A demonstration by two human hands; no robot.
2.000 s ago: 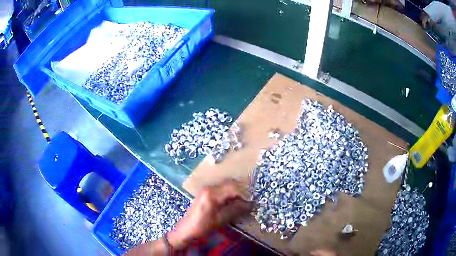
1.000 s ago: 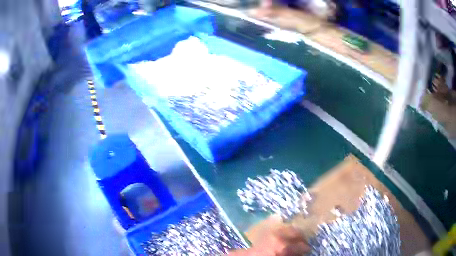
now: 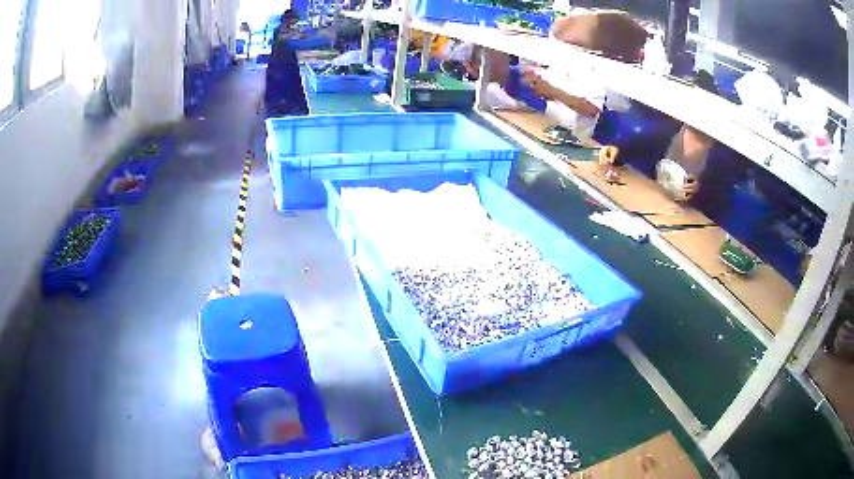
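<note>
Neither of my hands is in the picture. Nearest in front of me, a small heap of silvery metal parts [image 3: 522, 457] lies on the green bench top [image 3: 449, 416], cut by the lower edge. A corner of the brown cardboard [image 3: 651, 460] shows to its right. Beyond the heap stands a blue plastic bin [image 3: 487, 360] with silvery parts [image 3: 492, 290] in its near part and a white liner sheet [image 3: 403, 217] at its far side. The large central heap is out of view.
An empty-looking blue bin [image 3: 393, 166] stands behind. A blue stool [image 3: 248, 337] and another bin of parts [image 3: 328, 458] are left of the bench. A white upright [image 3: 763, 384] rises at the right. People sit opposite at cardboard sheets [image 3: 698, 245]. Floor bins [image 3: 84, 248] line the left wall.
The view has swung up and left, showing the aisle and people opposite. The hand seen near the central heap has left the picture, as have that heap and the yellow bottle.
</note>
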